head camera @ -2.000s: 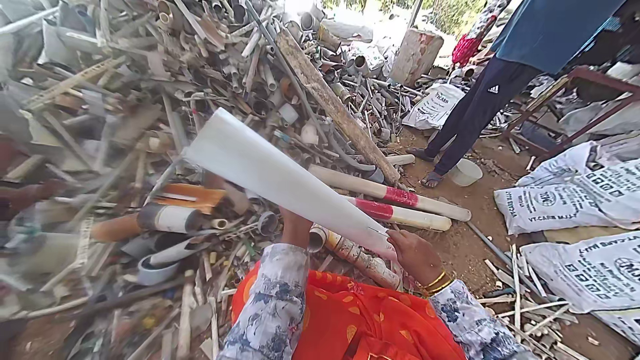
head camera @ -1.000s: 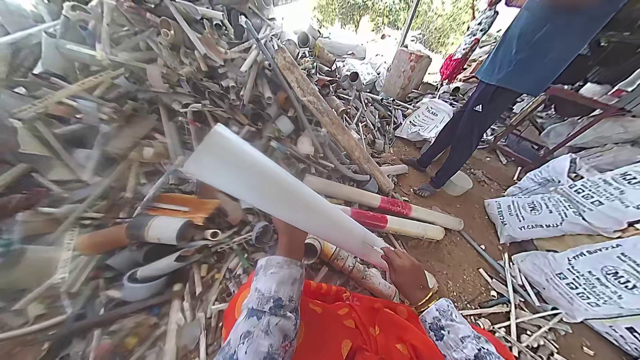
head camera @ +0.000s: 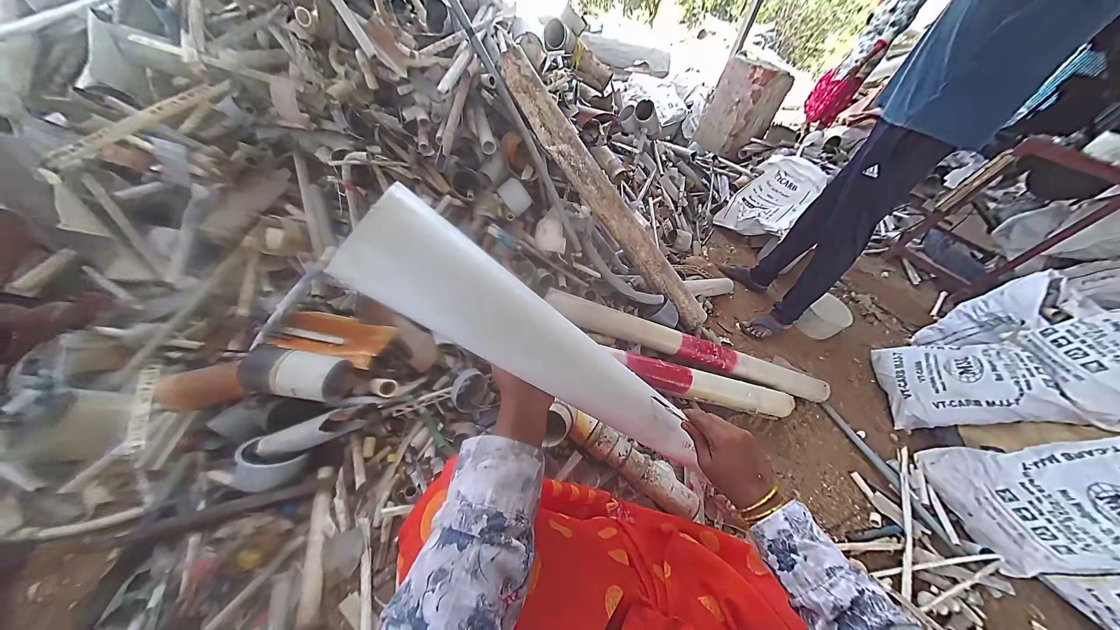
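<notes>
A long white plastic pipe piece, wide at its upper left end and narrow at the lower right, lies slantwise across both my hands. My left hand grips it from beneath near the middle, its fingers mostly hidden behind the plastic. At the narrow end my right hand, with yellow bangles at the wrist, holds the edge. Beyond it, two cream pipes with red bands rest on the ground. Just below the piece, a stained pipe lies by my orange-clad lap.
A heap of scrap pipes rises ahead and left, with a long rusty beam leaning on it. A person in dark trousers stands at the upper right near a white tub. Printed white sacks lie along the right, by a metal frame.
</notes>
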